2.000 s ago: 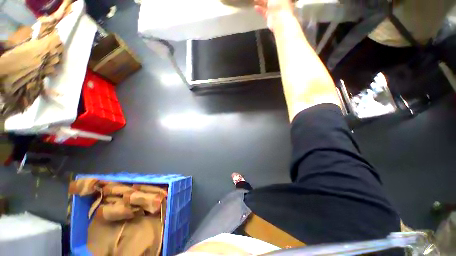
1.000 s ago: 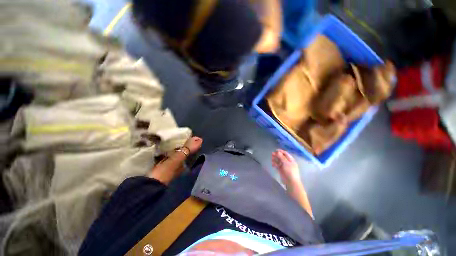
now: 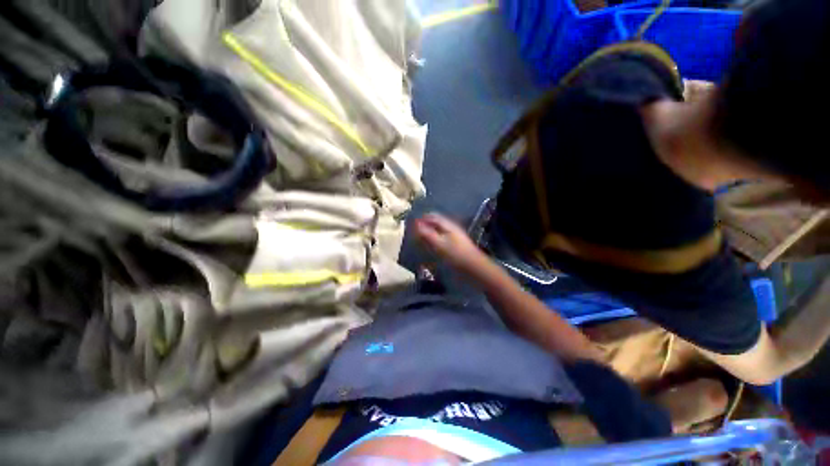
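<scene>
A big heap of pale beige fabric pieces (image 3: 309, 237) with yellow strips fills the left side. A thick dark loop (image 3: 155, 136) lies over the heap. My right hand (image 3: 439, 233) is in front of me, close to the heap's right edge. Its fingers look partly curled, and it is blurred, so I cannot tell whether it holds anything. My left hand is not in view.
A person in a dark top (image 3: 619, 173) with tan straps is close on my right. A blue crate (image 3: 766, 300) with brown bag pieces (image 3: 637, 350) is at lower right. More blue crates (image 3: 678, 36) stand at the top. Grey floor (image 3: 464, 109) shows between heap and person.
My view has swung round, bringing the heap and the person nearer. My right hand has moved across towards the heap. My left hand has gone out of view.
</scene>
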